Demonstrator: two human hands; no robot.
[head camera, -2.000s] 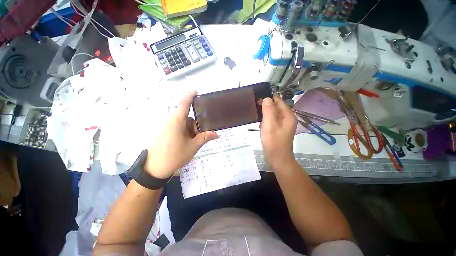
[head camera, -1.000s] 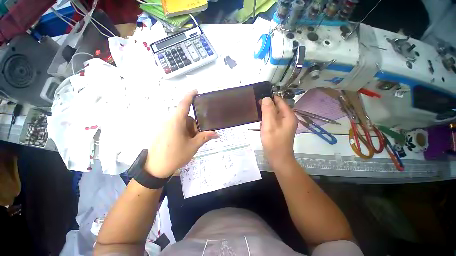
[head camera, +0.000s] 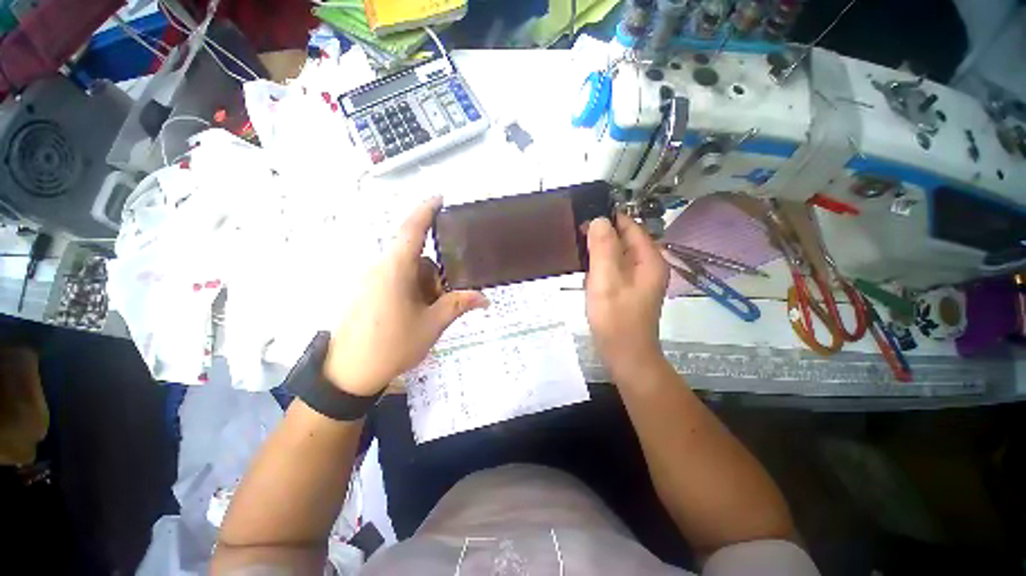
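A black smartphone (head camera: 512, 240) is held sideways above the table's front edge, its screen dim and brownish. My left hand (head camera: 394, 298) grips its left end, with the thumb below the lower edge. My right hand (head camera: 626, 287) grips its right end, with the thumb at the lower right corner. A white paper sheet (head camera: 495, 377) with handwritten lines lies under the phone and sticks out over the table's front edge. The sheet's upper part is hidden by the phone.
White fabric pieces with red print (head camera: 191, 270) are heaped at left. A calculator (head camera: 411, 114) lies behind the phone. The sewing machine (head camera: 720, 124) stands at right. Blue-handled snips (head camera: 726, 295), orange-red shears (head camera: 827, 317) and a ruler tape (head camera: 776, 369) lie at front right.
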